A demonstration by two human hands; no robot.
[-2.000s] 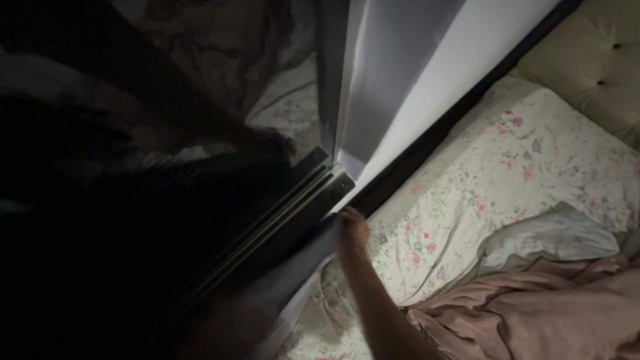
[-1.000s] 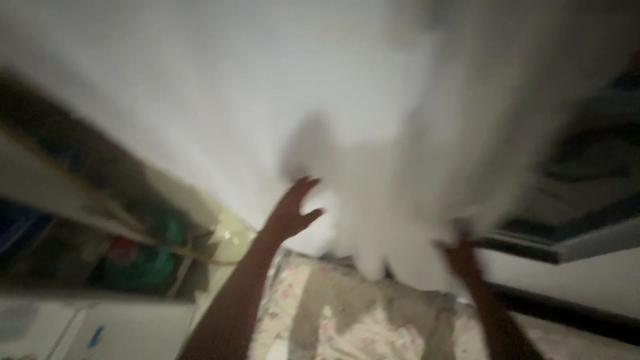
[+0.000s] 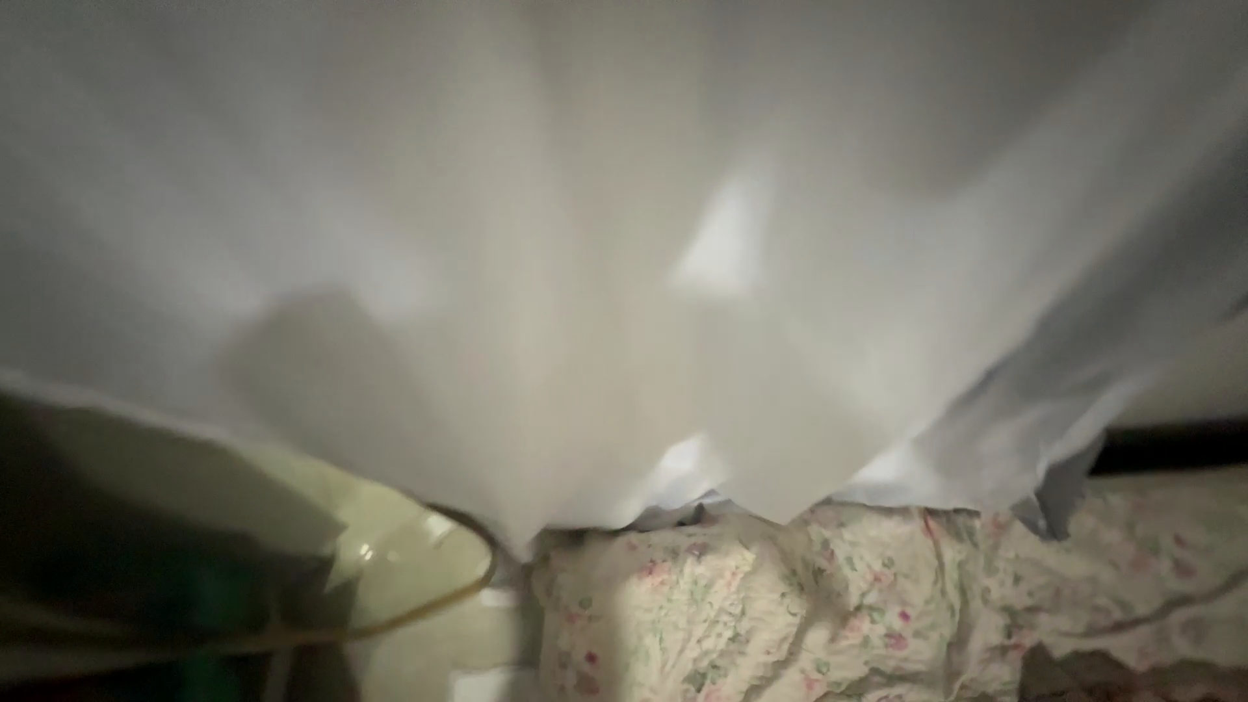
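A large white cloth (image 3: 604, 244) hangs or billows across most of the view, blurred, with folds fanning out toward the top. Its uneven lower edge reaches down to a bed covered with a cream floral sheet (image 3: 702, 604). Neither my left hand nor my right hand shows; whether the cloth hides them cannot be told. Dark shadow shapes lie on the cloth at the left and centre.
A curved yellowish cord or rim (image 3: 419, 609) crosses the lower left, over pale floor and dark and green items. A dark band (image 3: 1170, 447) runs beside the bed at the right. Brown fabric (image 3: 1121, 678) lies at the bottom right.
The view has swung from the dark panel and pillow to the white cloth. Both hands, seen against the cloth a second ago, are out of sight, and the cloth spreads wider over the view.
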